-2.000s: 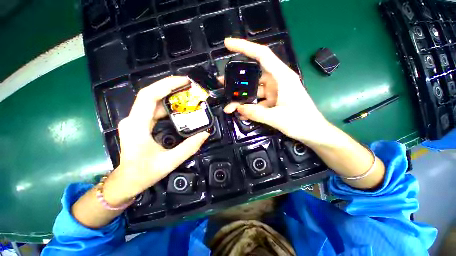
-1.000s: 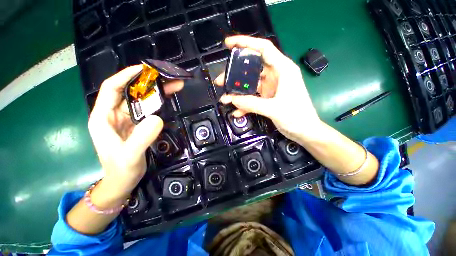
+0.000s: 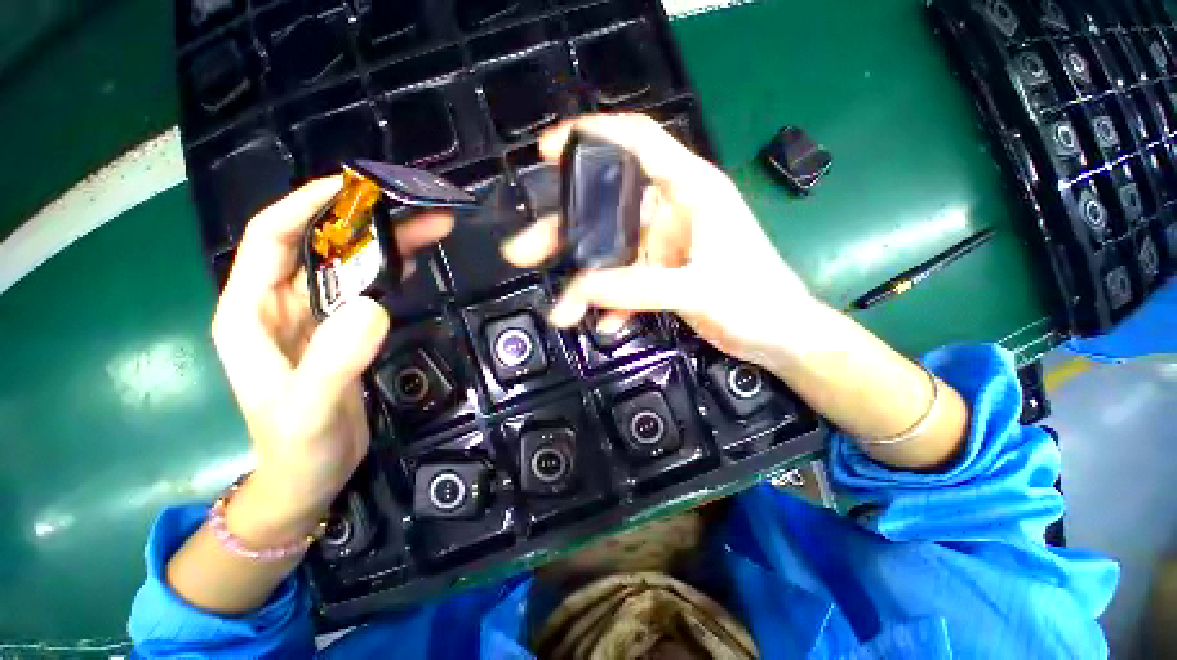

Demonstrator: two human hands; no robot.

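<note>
My left hand [image 3: 287, 329] holds an opened watch [image 3: 346, 277] by its case. Its glossy screen panel [image 3: 411, 187] is raised off to the right, with an orange flex cable [image 3: 349, 217] and a pale block showing inside. My right hand [image 3: 704, 258] holds a closed watch unit [image 3: 602, 206] upright between fingers and thumb. Its display looks dark and slightly blurred. Both hands are above the black blister tray [image 3: 374, 587]. Several watches lie back up in its near pockets, such as one watch back [image 3: 514, 346] with a pale ring.
A lone watch unit [image 3: 798, 160] lies on the green surface [image 3: 826, 77] right of the tray. A pen [image 3: 923, 268] lies nearer, also to the right. A second tray [image 3: 1048, 194] with ring-marked backs stands at the far right. The main tray's far pockets look dark.
My left hand has moved left with the opened watch, whose screen panel now angles up to the right. The right watch has shifted slightly left, and its display has gone from coloured marks to dark.
</note>
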